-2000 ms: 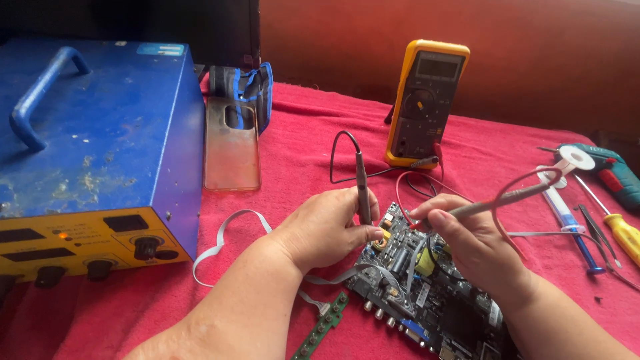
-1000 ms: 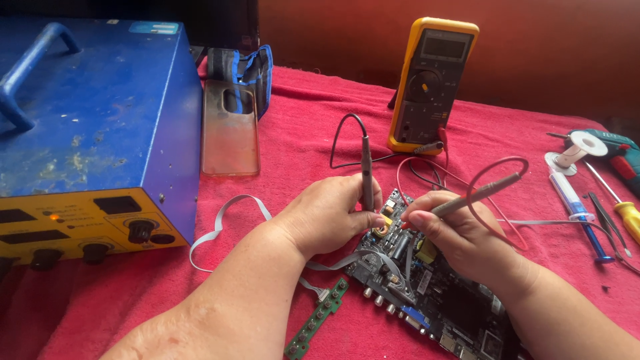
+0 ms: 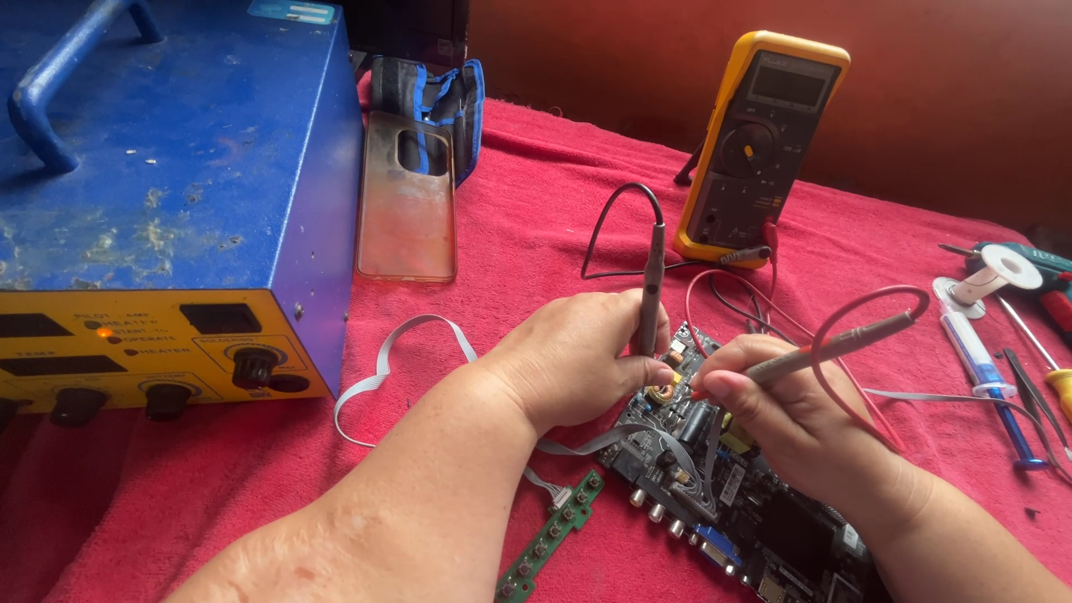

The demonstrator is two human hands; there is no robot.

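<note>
My left hand (image 3: 578,356) grips a dark multimeter probe (image 3: 651,293) held nearly upright over the upper left part of a black circuit board (image 3: 620,448). Its tip is hidden behind my fingers. In my right hand (image 3: 779,402) is a second probe with a red lead (image 3: 837,343), slanting down to the left; its tip is at the board's components, though contact is unclear. Both leads run towards a yellow-cased multimeter (image 3: 745,159) standing behind the board. A grey ribbon cable (image 3: 586,445) crosses the board's left side. A green button board (image 3: 553,536) lies beside it.
A blue soldering station (image 3: 176,167) with a yellow front stands at left. Near it lie a clear phone case (image 3: 406,209) and a black-and-blue pouch (image 3: 461,109). On the right are a wire spool (image 3: 976,285), a syringe (image 3: 976,352), tweezers (image 3: 1034,394) and a yellow-handled screwdriver (image 3: 1062,389) on red cloth (image 3: 519,226).
Both hands keep their probes over the same part of the board. The right probe's handle has tilted upward slightly since two seconds ago. The view has shifted slightly.
</note>
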